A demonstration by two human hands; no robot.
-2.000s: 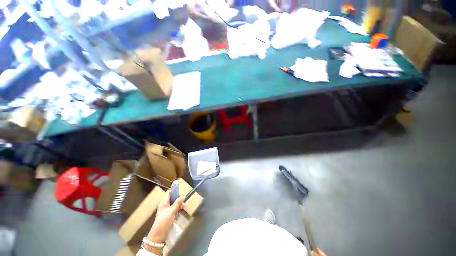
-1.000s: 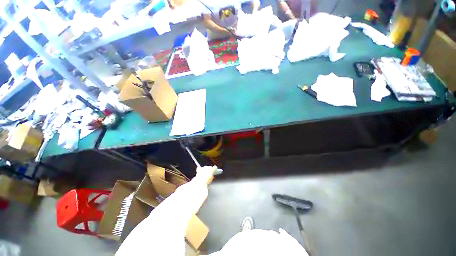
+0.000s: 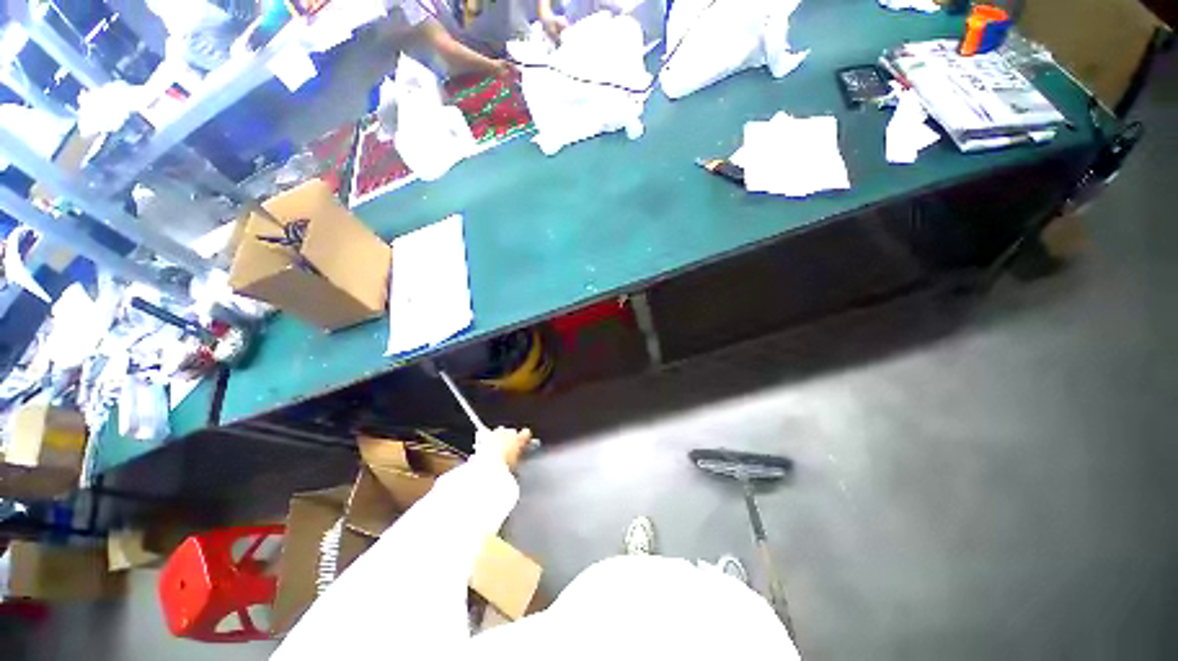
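Observation:
My left hand [image 3: 506,446] is stretched forward just in front of the green bench's edge. It is closed on the dustpan's handle [image 3: 463,399], a thin pale rod reaching under the bench edge; the pan itself is hidden. The broom [image 3: 742,467] has its dark bristle head flat on the grey floor, right of my shoes, with its handle running down to the bottom edge. My right hand is not in view.
Open cartons [image 3: 310,542] and a red stool [image 3: 213,584] stand at lower left. The green bench [image 3: 556,245] holds a small carton [image 3: 317,258], a white sheet [image 3: 430,284] and white plastic. Another person's arms [image 3: 459,49] show behind it.
My left arm has swung from above the cartons toward the bench, and the grey pan has gone out of sight. The broom head has turned crosswise. My right hand has left the picture.

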